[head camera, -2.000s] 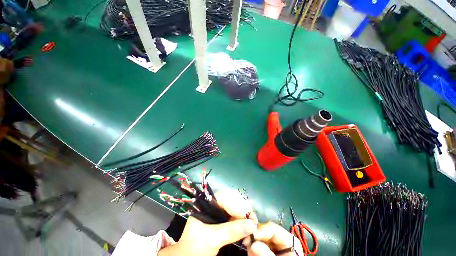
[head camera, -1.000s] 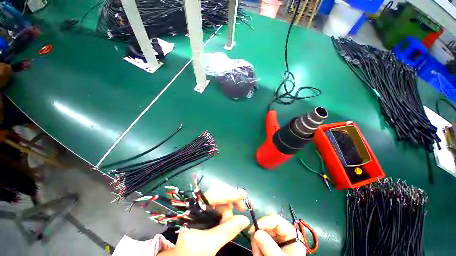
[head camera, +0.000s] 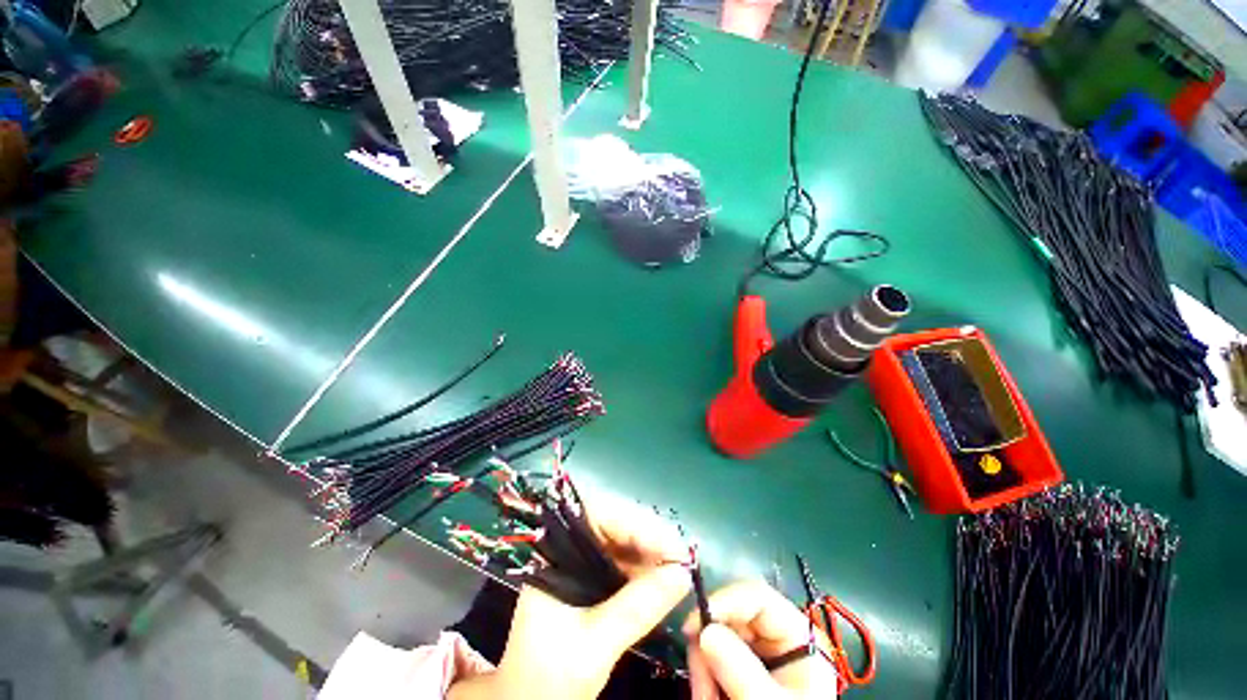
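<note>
My left hand (head camera: 581, 636) is closed round a bunch of black cables (head camera: 562, 554) with red, white and green wire ends pointing up and left. My right hand (head camera: 749, 643) pinches a single thin black cable (head camera: 702, 591) just right of the left hand. The tip of this cable points up, near my left thumb and fingers. Its lower part is hidden by the right hand. Orange-handled scissors (head camera: 848, 643) lie just right of the right hand. A small cable bundle (head camera: 458, 445) lies at the left table edge.
A red heat gun (head camera: 752, 410) stands ahead, its cord (head camera: 807, 249) behind. Green-handled cutters (head camera: 875, 458) and a red tester (head camera: 964, 417) lie right of it. A large cable bundle (head camera: 1064, 602) is at lower right. A plastic bag (head camera: 654, 212), shelf legs (head camera: 547, 137) and far cable heaps are beyond.
The left hand with its bunch has shifted and turned slightly, and its wire ends point more upward. The right hand still pinches a single cable, held close to the left thumb.
</note>
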